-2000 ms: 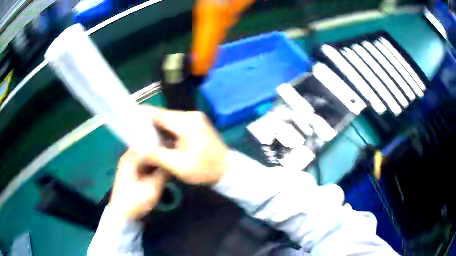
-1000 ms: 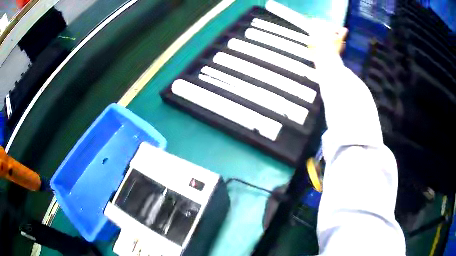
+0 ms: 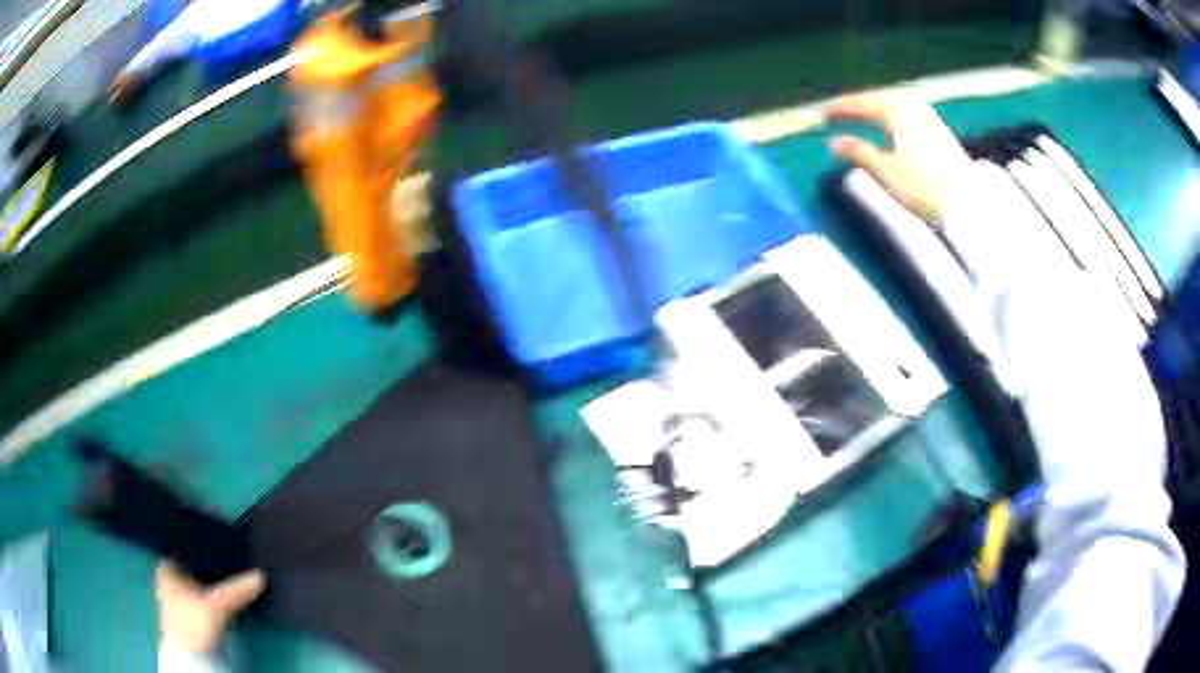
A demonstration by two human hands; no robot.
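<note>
My right hand (image 3: 901, 155) is blurred, fingers apart, above the near end of the long white strips (image 3: 1092, 224) on their black backing at the right; I see nothing held in it. My left hand (image 3: 204, 607) is low at the left edge of the black fixture (image 3: 448, 460), thumb and fingers apart, partly cut off by the bottom edge. The fixture lies broad and flat, with a pale green ring (image 3: 409, 539) on it and a narrow arm pointing left. No white part lies on it.
An orange screwdriver (image 3: 369, 171) hangs upright behind the fixture. A blue bin (image 3: 553, 276) stands behind the silver-white boxy feeder (image 3: 842, 329), with a blurred dark strip across the bin. The dark green conveyor runs behind. A person's arm (image 3: 178, 40) shows at the top left.
The view has swung back left from the strips. The long white piece both hands held two seconds ago is no longer in them; my hands are now far apart, and my left hand is back in view.
</note>
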